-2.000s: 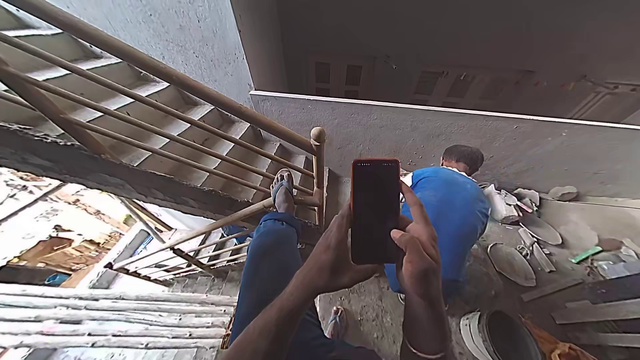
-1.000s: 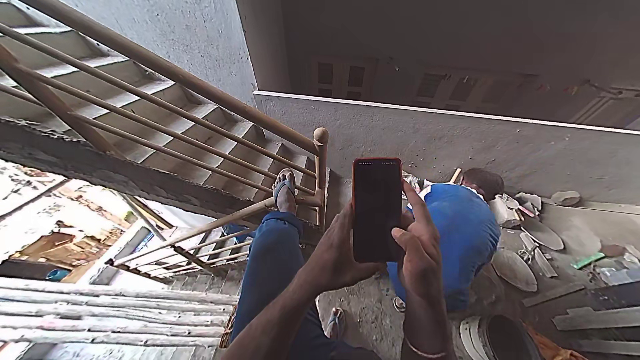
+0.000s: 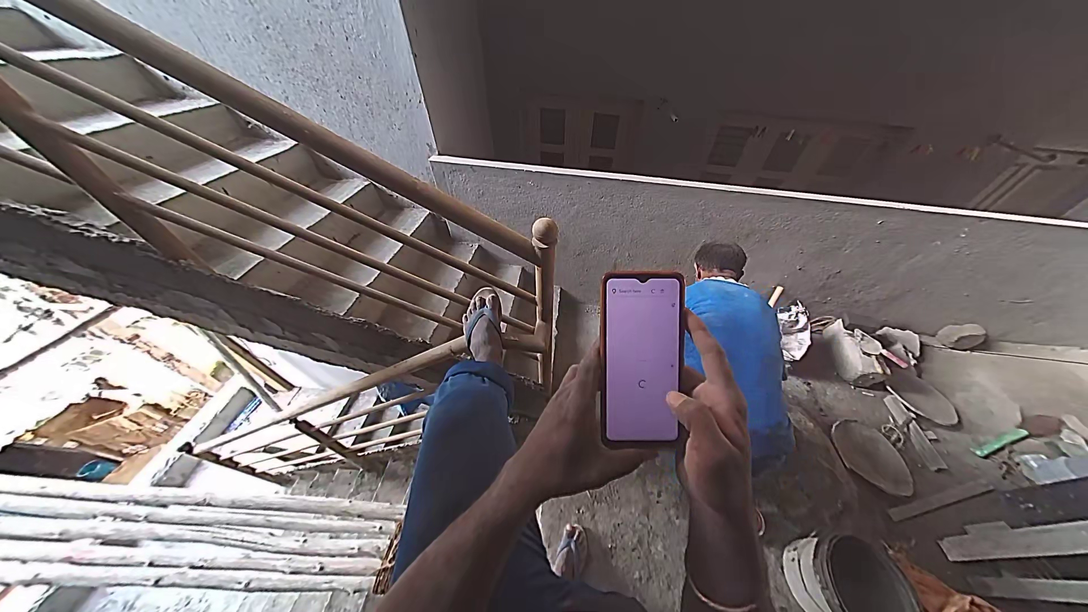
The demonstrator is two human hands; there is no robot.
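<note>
A smartphone in an orange-edged case [image 3: 643, 357] stands upright between both hands, its screen lit pale purple with a small loading circle. My left hand [image 3: 578, 433] grips its left edge and lower corner. On the right side, my right hand [image 3: 712, 408] holds the other edge, with the thumb at the screen's border. Below them, my leg in blue jeans [image 3: 463, 442] reaches to a sandalled foot [image 3: 484, 327] resting on the metal railing. My other sandalled foot [image 3: 571, 551] is on the concrete floor.
A person in a blue shirt [image 3: 738, 357] crouches just beyond the phone. Concrete stairs [image 3: 289, 195] with a tan metal railing [image 3: 340, 144] rise at left. Shallow pans [image 3: 873, 456], wooden boards [image 3: 1011, 541], a bucket [image 3: 867, 574] and debris lie at right. A low wall [image 3: 765, 229] runs behind.
The phone's screen has gone from dark to lit. The crouching person's head and torso have shifted left and are more upright. Both hands keep their hold on the phone.
</note>
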